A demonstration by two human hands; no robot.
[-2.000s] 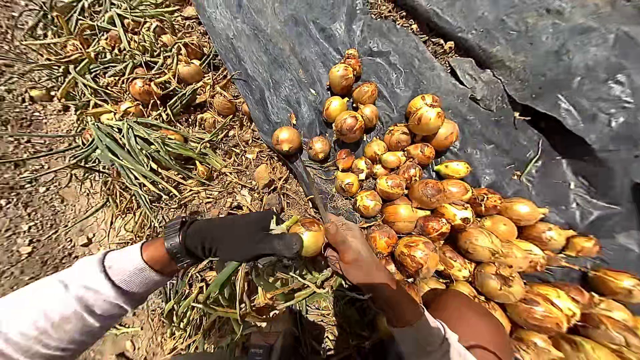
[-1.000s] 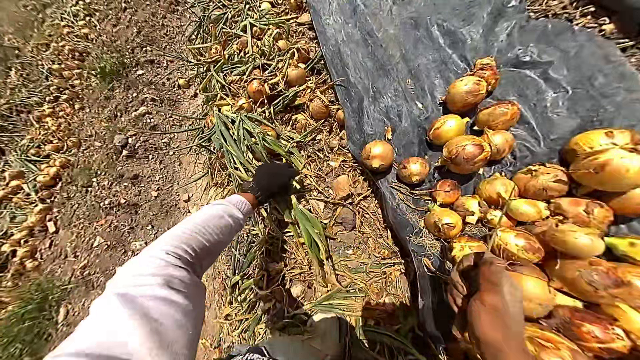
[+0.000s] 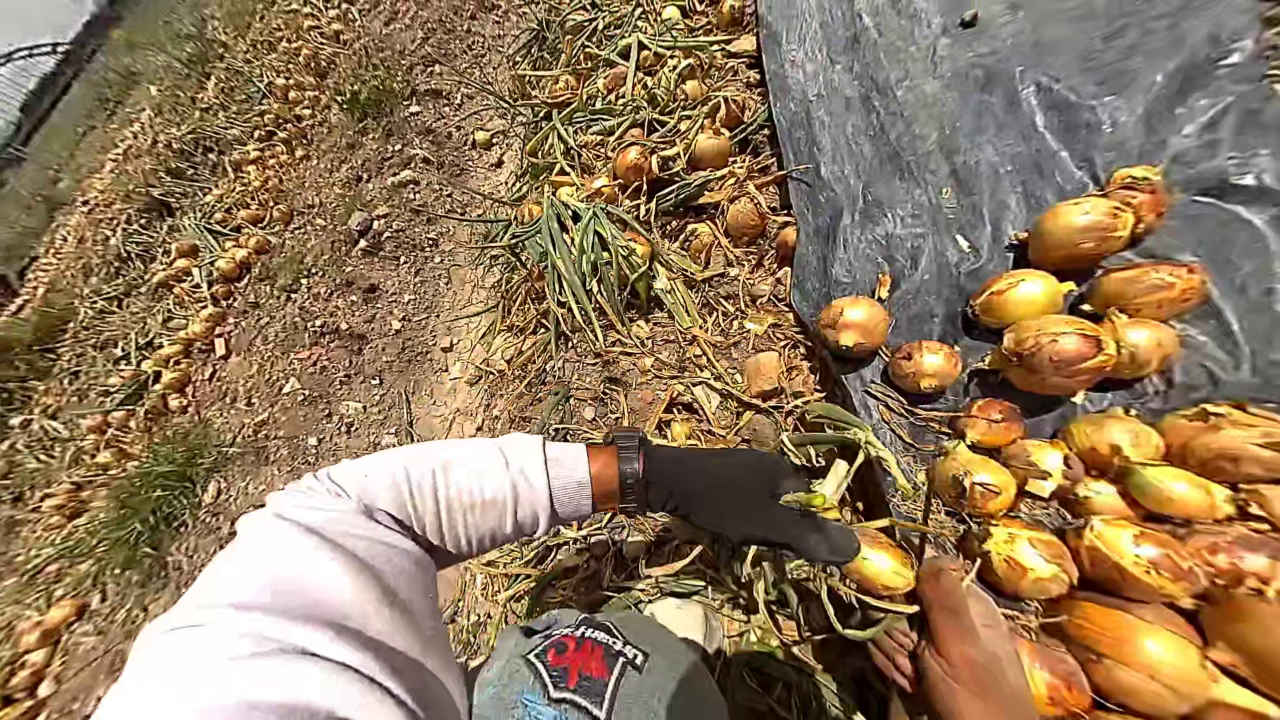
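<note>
My left hand, in a black glove with a dark watch at the wrist, is closed around the green and pale leaves of a yellow onion. The onion's bulb shows just beyond the glove's fingertips. Beside that bulb, my bare right hand grips a thin dark tool, whose upright upper part shows; its kind I cannot tell. Harvested onions with short tops lie heaped right of my right hand, on a black plastic sheet.
Uncut onions with dry leaves lie on the ground left of the sheet, with a bunch of green leaves among them. Bare soil runs further left, beside another row of onions. A grey cap with a badge is at the bottom edge.
My left hand has come back right from the green leaves on the ground, where it was a second ago, to beside my right hand, and now holds an onion by its leaves.
</note>
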